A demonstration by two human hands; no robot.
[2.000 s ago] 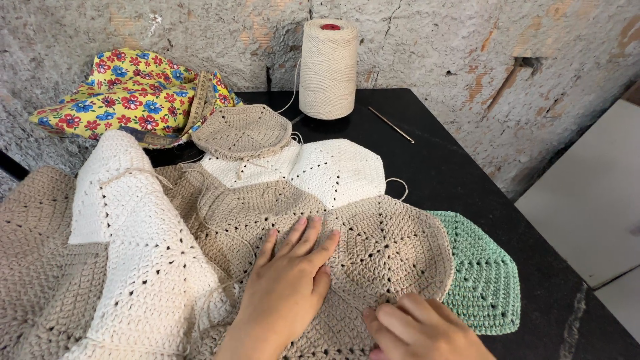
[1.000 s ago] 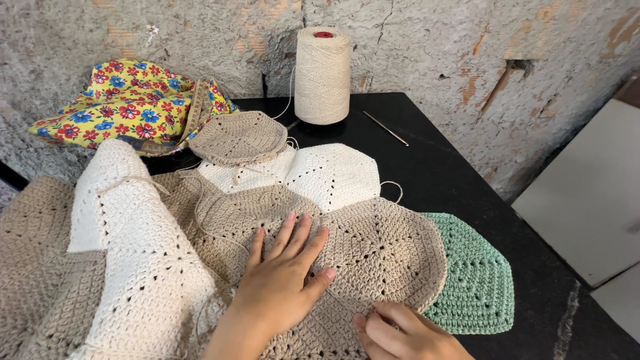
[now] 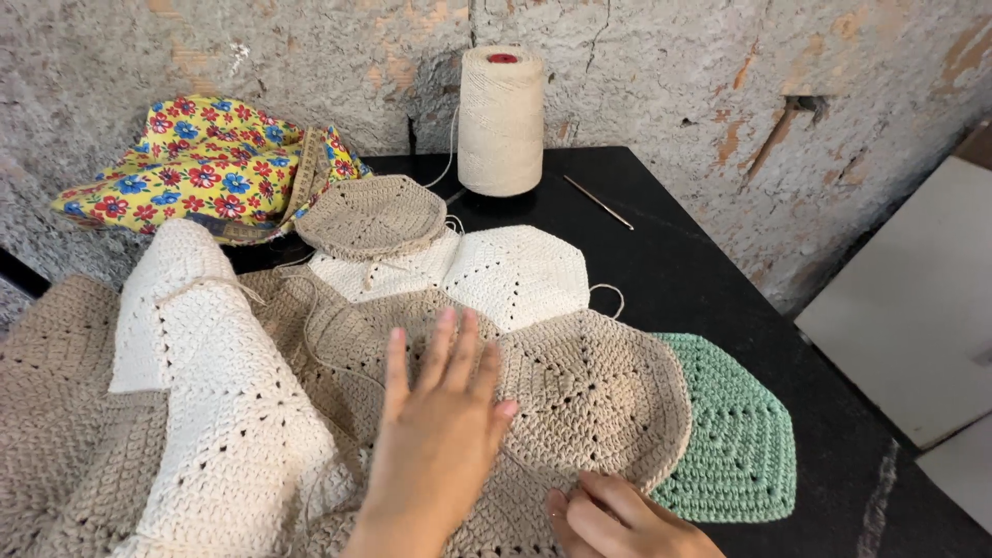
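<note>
My left hand (image 3: pixel 438 434), fingers spread, is over the joined beige crochet hexagons (image 3: pixel 403 333) and holds nothing. At the lower edge of the beige hexagon (image 3: pixel 593 387), my right hand (image 3: pixel 620 515) has its fingertips pinched together; what lies between them is too hidden to name. A green crochet hexagon (image 3: pixel 736 434) shows from beneath that beige piece, at its right. White crochet hexagons (image 3: pixel 523 271) adjoin the beige ones at the back, with a separate-looking beige hexagon (image 3: pixel 372 213) on top. A folded white crochet part (image 3: pixel 225 387) lies to the left of my left hand.
A cone of cream yarn (image 3: pixel 501 120) stands near the wall, its strand running down behind the crochet. A metal crochet hook (image 3: pixel 598 203) lies to its right on the black table (image 3: pixel 674 256). Yellow floral fabric (image 3: pixel 209 170) with a measuring tape (image 3: pixel 306 170) sits at the back left.
My right hand stays by the beige hexagon's lower edge. My left hand remains over the beige crochet, its fingers now pointing more straight toward the back.
</note>
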